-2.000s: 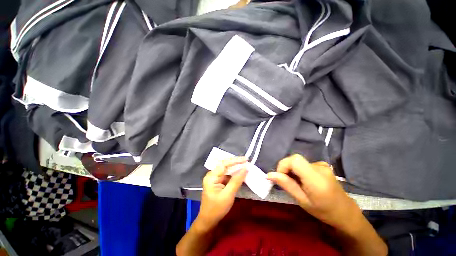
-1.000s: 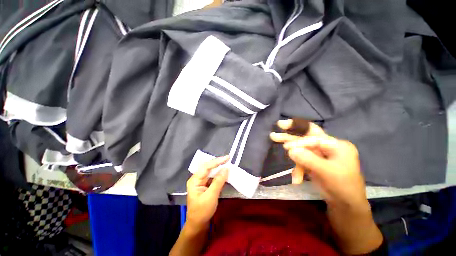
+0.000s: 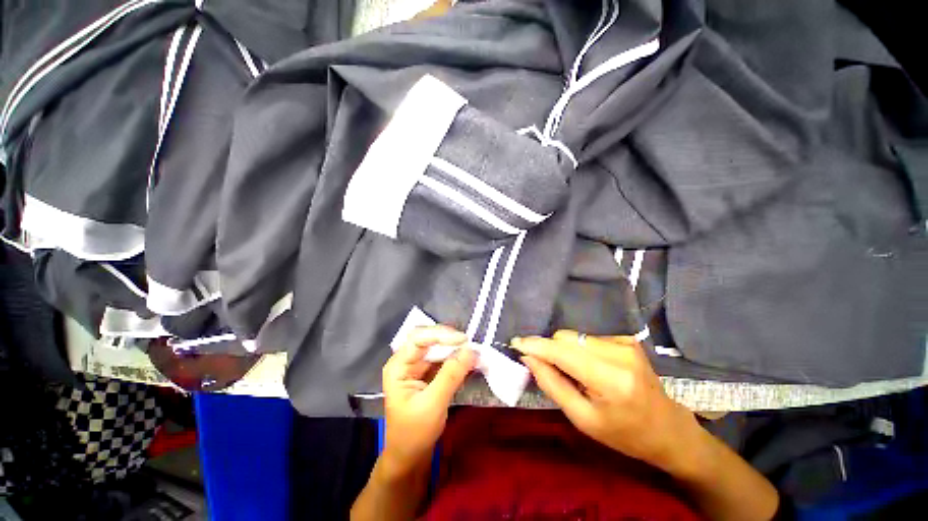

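A dark grey garment [image 3: 773, 234] with paired white stripes lies across the table. Its lower white cuff [image 3: 506, 377] is at the table's front edge. My left hand [image 3: 422, 382] pinches this cuff between thumb and fingers. My right hand [image 3: 600, 382] is just right of it, thumb and forefinger pinched together at the cuff's upper edge. A thin dark line shows at those fingertips, too small to identify. A faint thread seems to loop above the right hand. Another white cuff [image 3: 405, 155] lies flat above, away from the hands.
A pile of grey garments with white bands [image 3: 92, 132] lies at the left. A shiny reddish clear item [image 3: 204, 364] sits under it. Below the table edge are a blue crate [image 3: 242, 458] and checkered cloth [image 3: 107, 427] at left, and dark cloth at lower right.
My right hand was raised and apart from the cuff a second ago. It has come down and left to the cuff, fingers pinched. My left hand still holds the cuff.
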